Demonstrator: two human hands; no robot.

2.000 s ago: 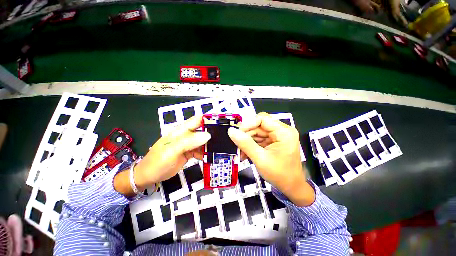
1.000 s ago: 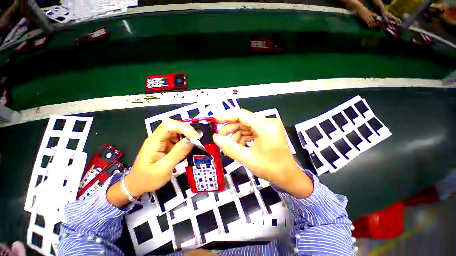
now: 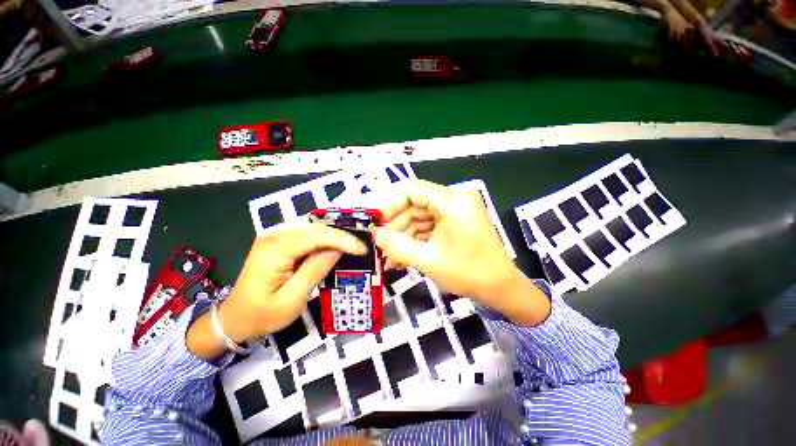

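A red phone body [image 3: 353, 310] is held upright over the white sheets, its black display area in the upper half and a white-and-blue keypad below. My right hand [image 3: 449, 246] grips its upper right edge. My left hand [image 3: 281, 277] has thumb and index fingertips close together over the display; whether they pinch a thin piece is hidden. White carrier sheets with black squares [image 3: 402, 369] lie under the phone.
Emptied white grids [image 3: 103, 277] and overlapping red phones [image 3: 179, 277] lie at left. A stack of full sheets [image 3: 600, 221] is at right. Red phones [image 3: 255, 138] lie on the green conveyor [image 3: 367, 109] beyond the white rail [image 3: 524, 145]. Another person's arm [image 3: 682, 24] is at upper right.
The black display area was exposed between my thumbs, then my left fingers raised a pale-edged flap over it. Now my left fingertips lie across the display and no flap shows. Belt phones have shifted left.
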